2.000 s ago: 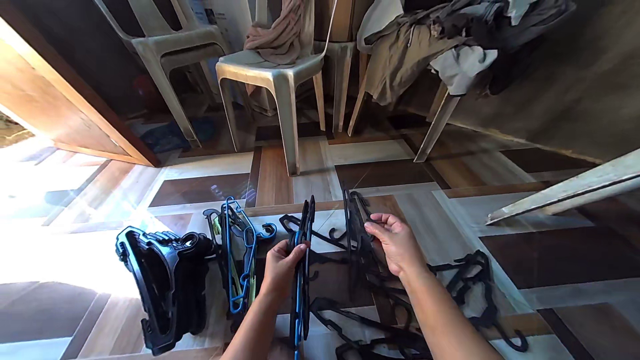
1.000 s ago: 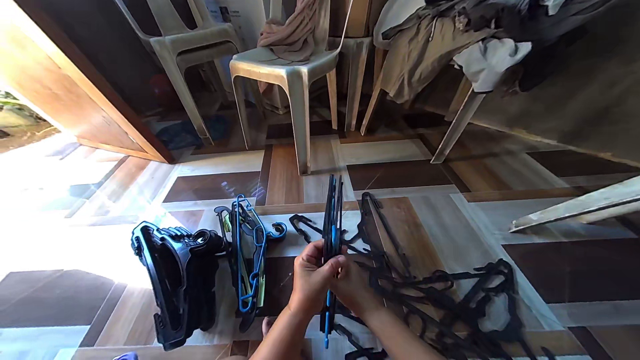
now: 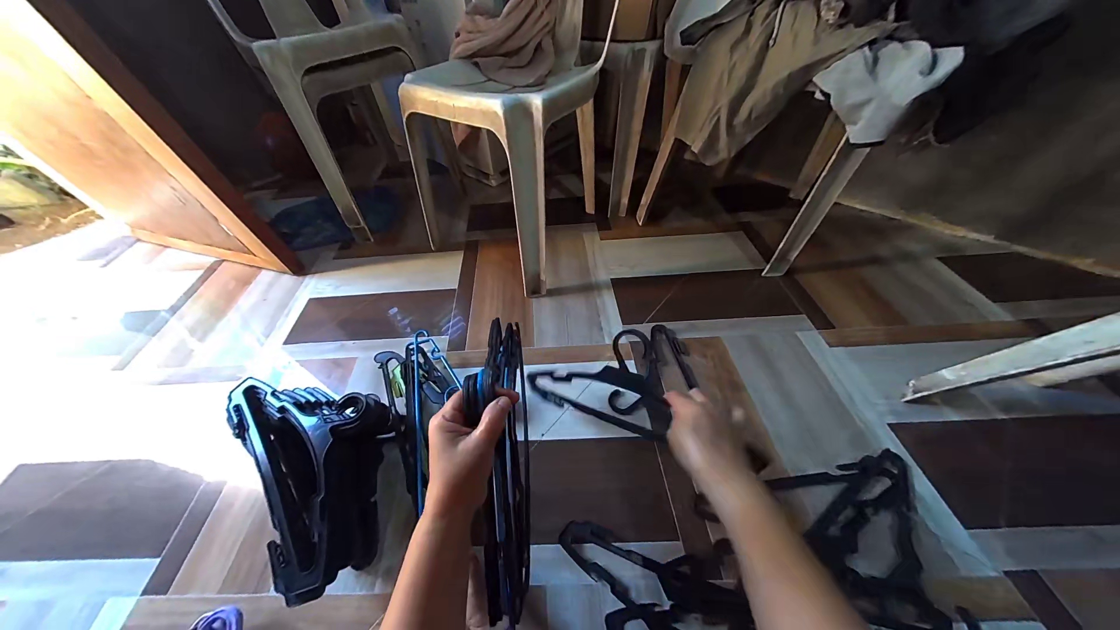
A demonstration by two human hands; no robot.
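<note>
My left hand [image 3: 470, 437] grips a bundle of dark plastic clothes hangers [image 3: 507, 525], held upright on edge, at the hook end. To its right, my right hand [image 3: 704, 437] holds a black plastic hanger [image 3: 604, 378], slightly blurred; whether it has more than one is unclear. Left of the bundle stand a blue hanger [image 3: 418, 411] and others beside it, next to a thick stack of nested black hangers [image 3: 324, 481]. Loose black hangers [image 3: 875, 525] lie on the floor at the right, and more [image 3: 647, 569] lie near the bottom, partly behind my right forearm.
Plastic chairs [image 3: 525, 114] stand ahead, one with a cloth [image 3: 507, 44] on it. Clothes [image 3: 752, 79] hang over furniture at the upper right. A pale leg [image 3: 1015, 354] juts in from the right. A wooden door [image 3: 131, 149] is at the left above the patterned floor [image 3: 709, 297].
My hands were together at the bundle one second ago; now the right hand is apart, to the right, holding a black hanger. The left hand still holds the bundle.
</note>
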